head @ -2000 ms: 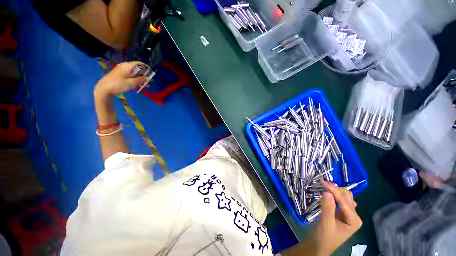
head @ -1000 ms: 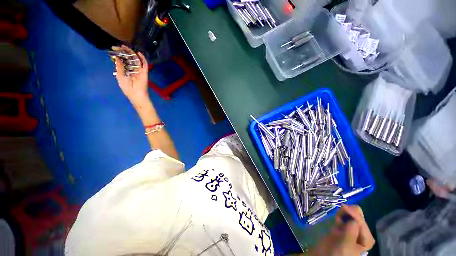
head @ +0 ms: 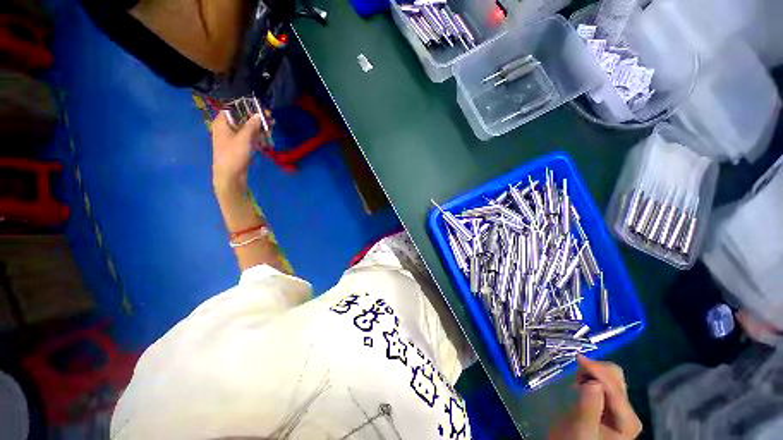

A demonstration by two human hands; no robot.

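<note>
My left hand (head: pixel 237 142) is at the upper left, away from the bench over the blue floor, closed around several slim silver shaft assemblies (head: pixel 248 110). Their ends stick out past the fingers. My right hand (head: pixel 603 400) is at the lower right, cut off by the bottom edge. Its fingers are curled by the near corner of a blue tray (head: pixel 635 296) heaped with loose silver shaft assemblies. A thin rod end lies close to its fingertips; whether it holds anything is hidden.
A clear box (head: pixel 657 249) with a row of assemblies stands right of the tray. Clear bins (head: pixel 481 120) with loose assemblies and a tub of white pieces (head: pixel 634 82) are at the top. A round item (head: pixel 719 320) is at the right. Another person's arm (head: pixel 172 39) is at the upper left.
My left hand first swung right and opened to show the assemblies on its palm, then turned and closed around them. My right hand has drawn back from the parts to the tray's corner.
</note>
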